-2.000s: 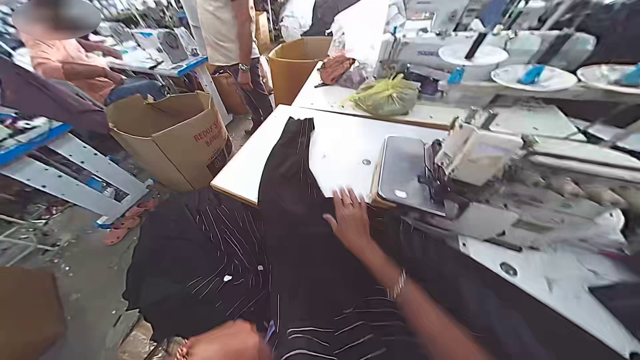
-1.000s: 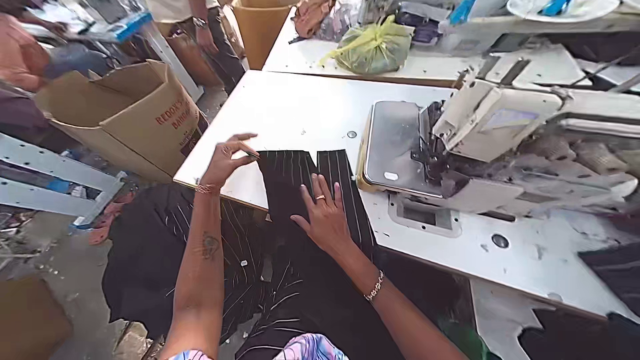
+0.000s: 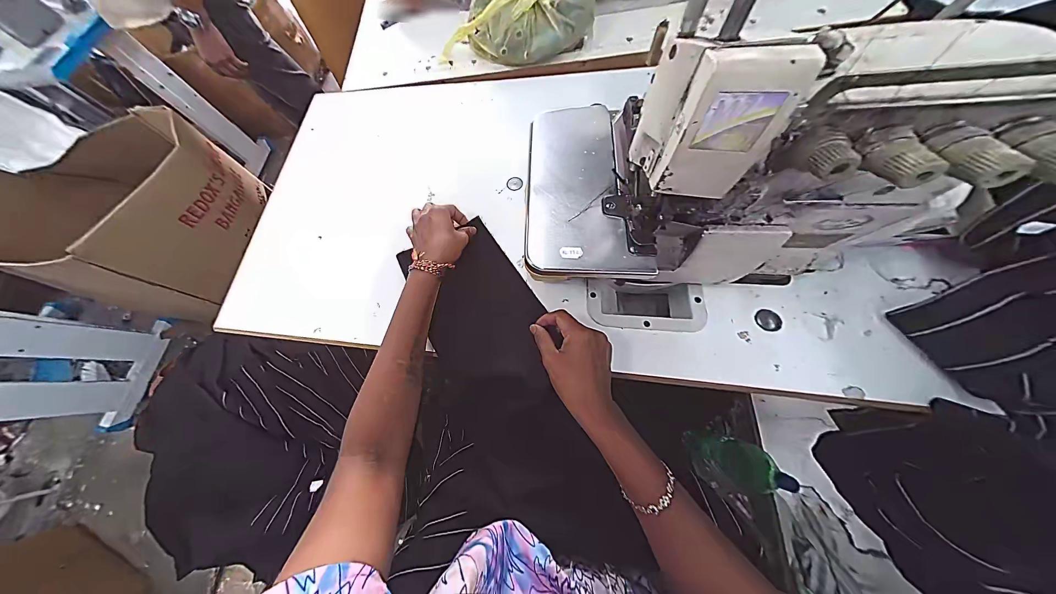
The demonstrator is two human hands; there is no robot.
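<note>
A length of black fabric [image 3: 495, 330] lies over the front edge of the white sewing table and hangs down over my lap. My left hand [image 3: 439, 233] grips it near its far end. At its right edge, my right hand [image 3: 573, 355] pinches the cloth between thumb and fingers. Right of the cloth stands an overlock sewing machine [image 3: 718, 124] with a flat metal plate [image 3: 573, 181]; neither hand touches it. Black fabric with white stripes [image 3: 272, 412] hangs in a heap below the table edge at the left.
An open cardboard box [image 3: 165, 239] stands left of the table [image 3: 346, 206]. A tied plastic bag [image 3: 532, 29] sits on the table behind. More striped black cloth [image 3: 982, 330] lies at the right, and a green plastic bottle [image 3: 734, 462] is below the front edge. Another person's hand [image 3: 219, 54] shows at upper left.
A second ago the cloth showed its striped side on the table; now a plain black side faces up. My right hand, flat on the cloth then, now pinches its right edge.
</note>
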